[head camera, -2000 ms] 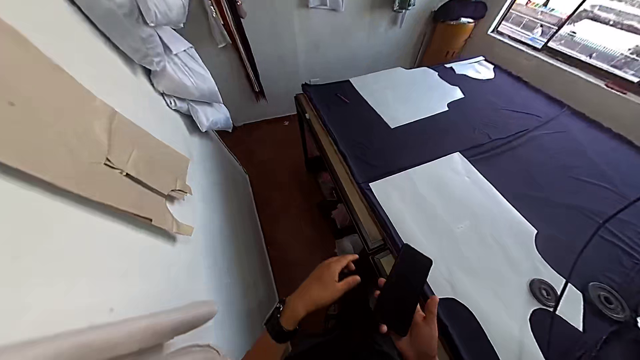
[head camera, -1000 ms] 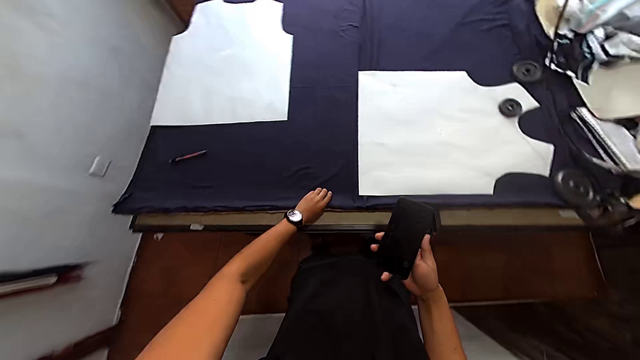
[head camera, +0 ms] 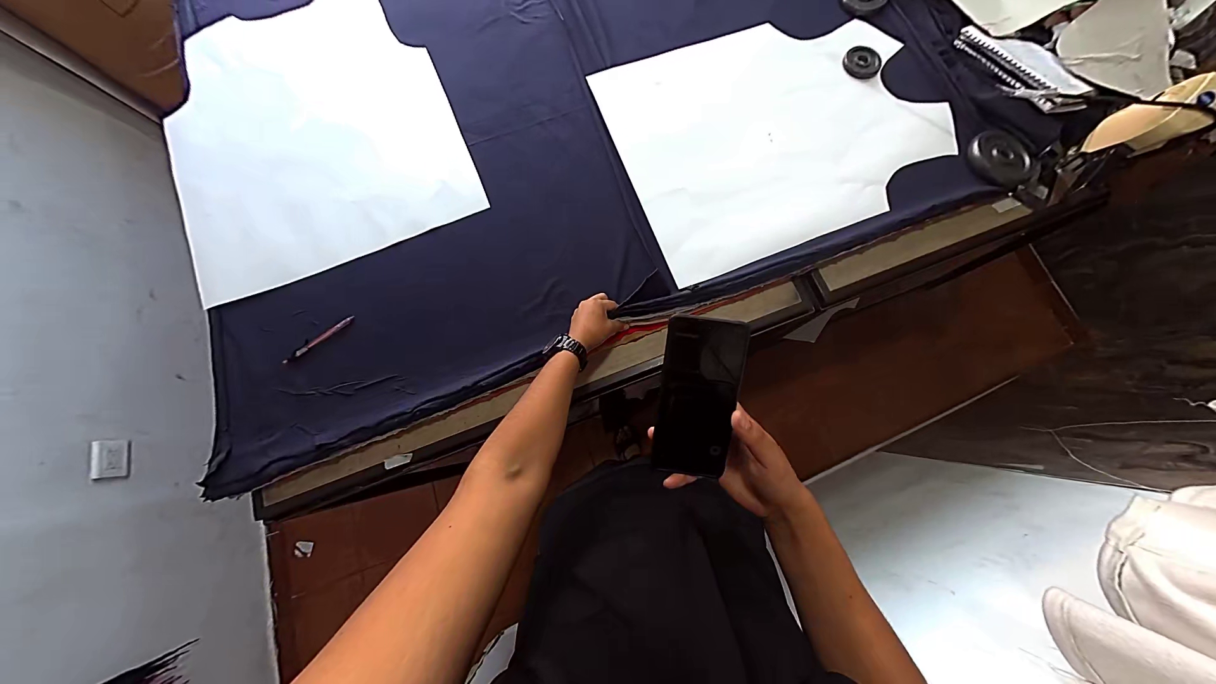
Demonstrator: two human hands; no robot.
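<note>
My left hand, with a watch on its wrist, grips the front edge of the layered navy fabric on the table. A dark smartphone is held upright in my right hand, just in front of the table edge. Two white paper pattern pieces lie flat on the fabric: one at the left, one at the right. A round black weight rests on the right piece, and a larger one sits by its lower right corner. A pen lies on the fabric at the left.
A spiral notebook and paper scraps crowd the table's right end. A wall with a switch plate borders the left side. Behind me at the lower right are a white surface and folded pale cloth.
My left hand, apart from the fabric two seconds ago, has come to its front edge and now grips it. The phone stays in my right hand. The view has turned strongly toward the table.
</note>
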